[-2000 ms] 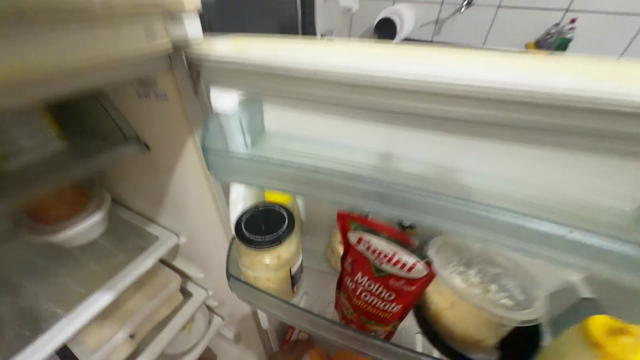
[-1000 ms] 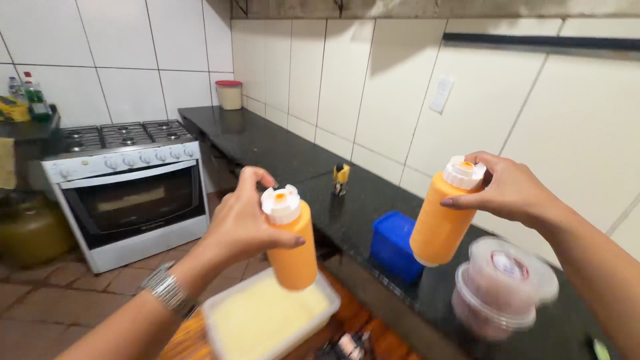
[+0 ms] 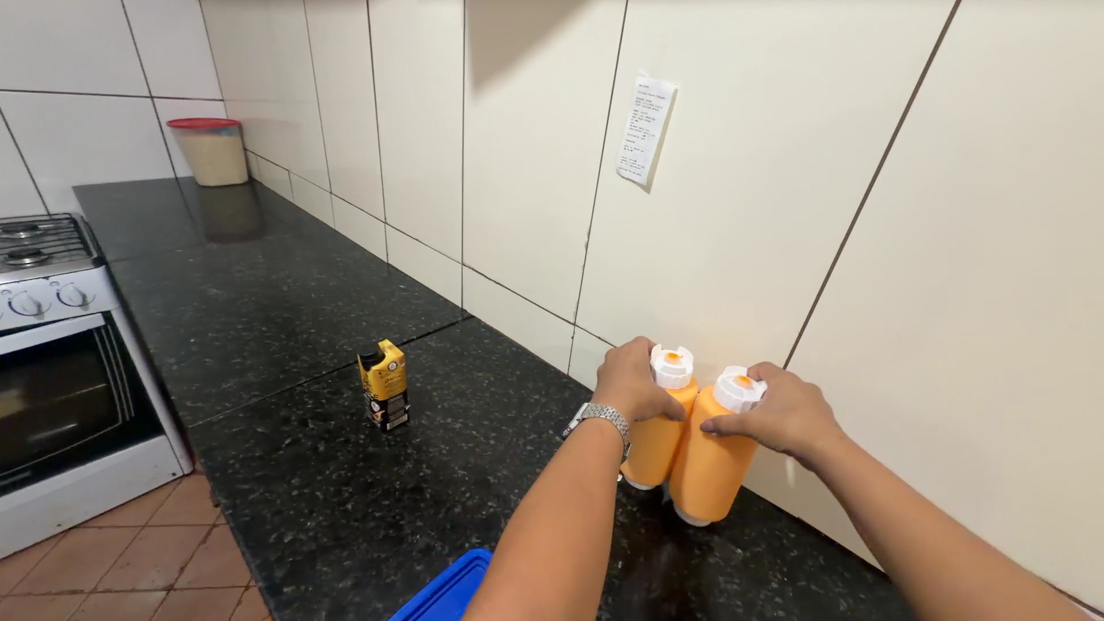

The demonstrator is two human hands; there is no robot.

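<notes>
Two orange squeeze bottles with white caps stand side by side on the black granite counter, close to the tiled wall. My left hand (image 3: pixel 636 381), with a metal watch on its wrist, is closed around the upper part of the left squeeze bottle (image 3: pixel 653 448). The right squeeze bottle (image 3: pixel 711 470) is gripped near its cap by my right hand (image 3: pixel 780 410). The two bottles are upright and nearly touching.
A small yellow and black carton (image 3: pixel 385 385) stands on the granite counter (image 3: pixel 302 483). A blue plastic lid or container (image 3: pixel 448 591) is at the bottom edge, a red-lidded tub (image 3: pixel 210 153) in the far corner, a gas stove (image 3: pixel 52 293) at left. Printed paper (image 3: pixel 647 129) hangs on the wall.
Both hands have brought the orange bottles, held apart in the air one second ago, together onto the counter by the wall. The view has moved closer to the counter.
</notes>
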